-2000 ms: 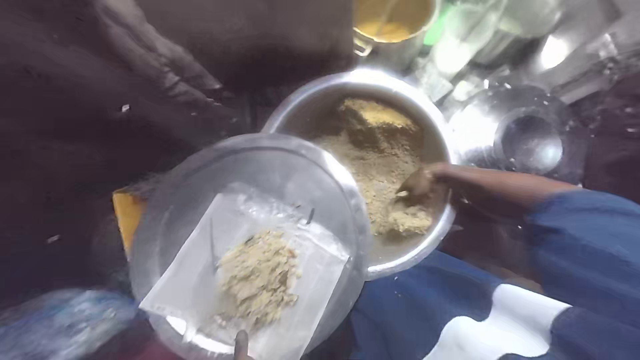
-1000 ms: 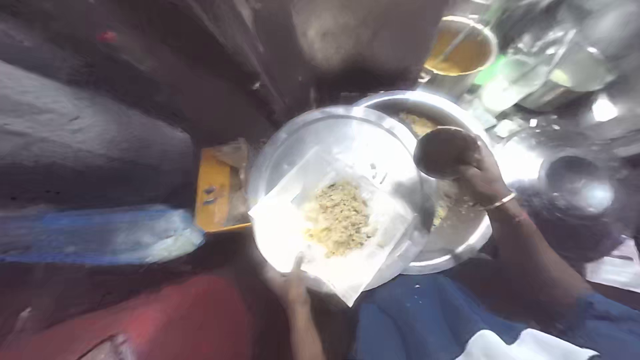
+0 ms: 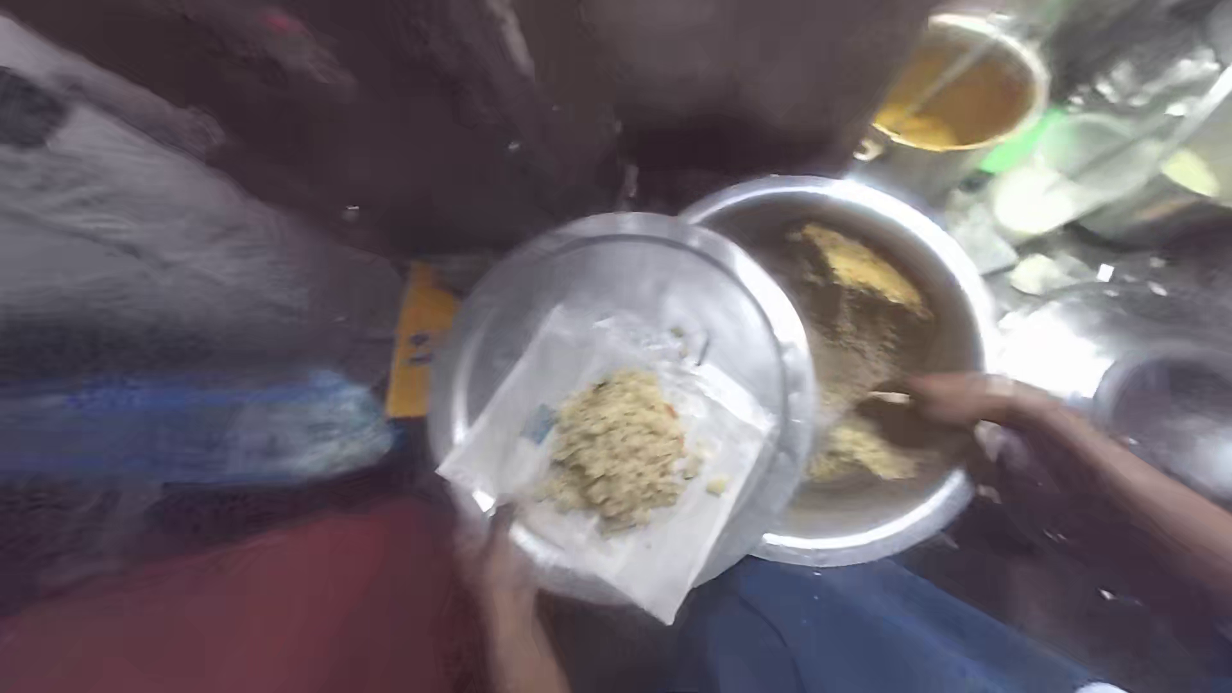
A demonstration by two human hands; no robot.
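Note:
My left hand [image 3: 500, 558] grips the near-left rim of a round metal tray [image 3: 616, 260]. On the tray lies a white sheet [image 3: 664, 577], perhaps paper or plastic, with a heap of cooked rice [image 3: 621, 448] on it. The tray overlaps the left side of a large metal pot [image 3: 866, 197]. Inside the pot are more rice [image 3: 866, 457] and a yellowish mass [image 3: 861, 269]. Reaching in from the right, my right hand [image 3: 948, 399] holds a small dark bowl [image 3: 900, 419] tilted down at the rice; its fingers are blurred.
Beyond the pot stands a metal pot with orange-yellow liquid [image 3: 962, 91]. Metal vessels [image 3: 1169, 385] are at the right. A yellow object [image 3: 421, 342] sits left of the tray, with a blue plastic-like bundle [image 3: 192, 428] farther left.
My right hand has lowered the small bowl from above the pot's edge into the pot. My left hand still holds the tray. The view has shifted.

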